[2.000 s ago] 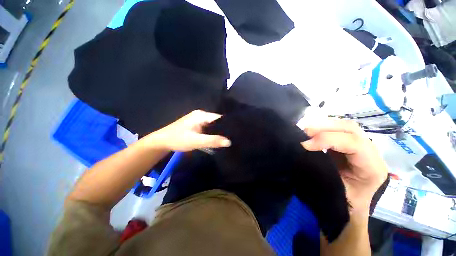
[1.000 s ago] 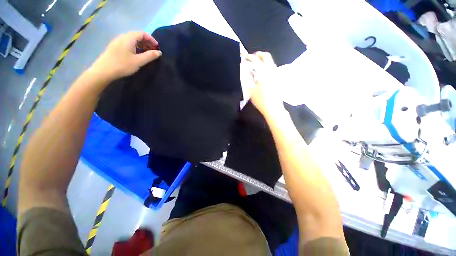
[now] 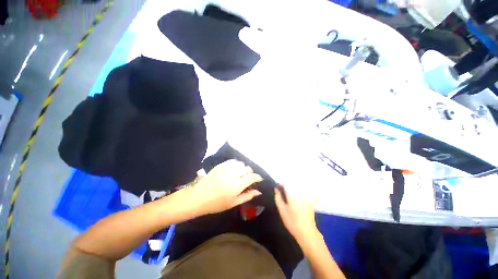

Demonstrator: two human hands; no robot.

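Note:
A black cut piece lies over the table's front edge, near the middle of the view, and its lower part merges with the dark clothing below. My left hand is on its left part, thumb and fingers at the cloth. My right hand is at its right edge, fingertips on the cloth. The exact grip of both hands is partly hidden. A broad stack of black panels lies at the table's left edge. Another black panel lies farther back.
The white sewing machine stands at the right. Black snips, narrow black pieces and a small orange-red item lie near it. A blue crate is below the table at left. Dark cloth shows below right.
My left hand has left the panel stack and moved right and down to the smaller black piece. My right hand has drawn back toward the front edge. The camera view has shifted right.

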